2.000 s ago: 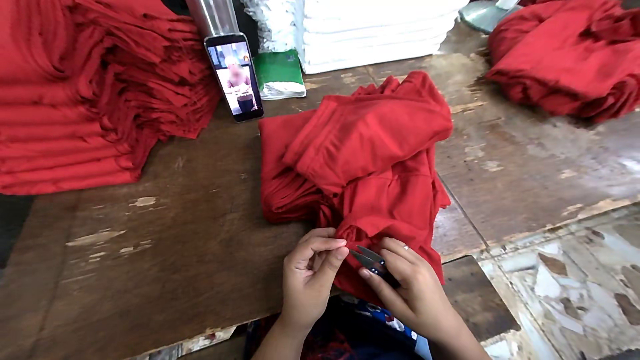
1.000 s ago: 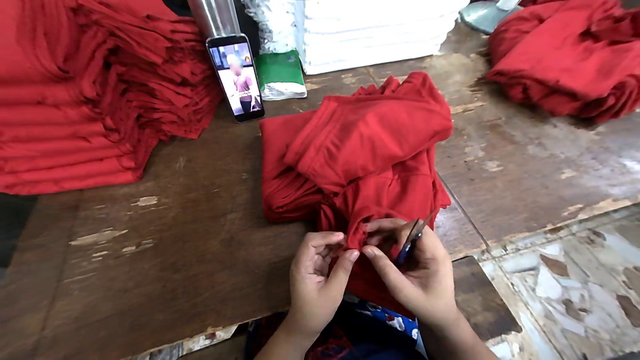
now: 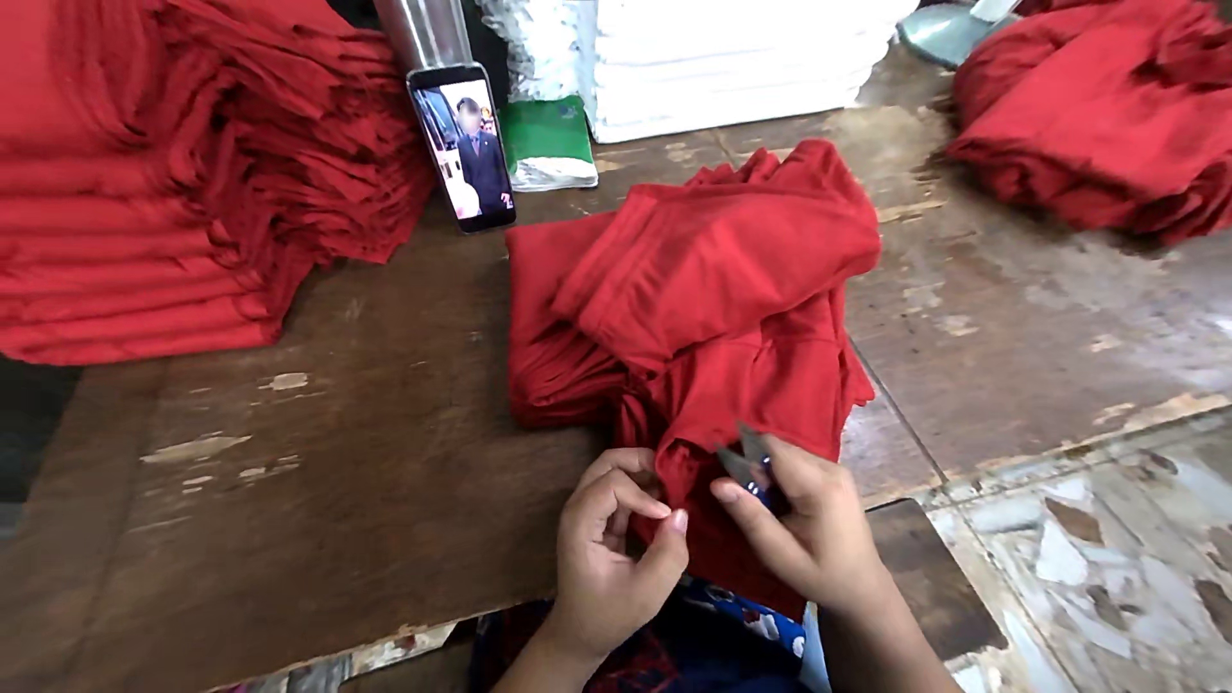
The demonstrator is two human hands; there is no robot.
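A heap of folded red fabric [image 3: 731,269] lies near the table's front edge, one part hanging down toward my lap. My left hand [image 3: 621,549] pinches the edge of that hanging part between thumb and forefinger. Close to its right, my right hand [image 3: 808,520] holds a pair of small thread snips [image 3: 749,467], their dark blades parted and pointing up and left beside the cloth. The handles are mostly hidden by the fingers.
A tall stack of red cloth [image 3: 135,308] stands at left. A phone [image 3: 464,149] leans on a metal cylinder [image 3: 423,34], beside a green packet [image 3: 549,135] and a white stack [image 3: 722,67]. More red cloth [image 3: 1097,115] lies at right.
A second ago both hands were together at the cloth with the snips pointing up and right. The right hand has since moved away from the left, and the blades now point toward the cloth.
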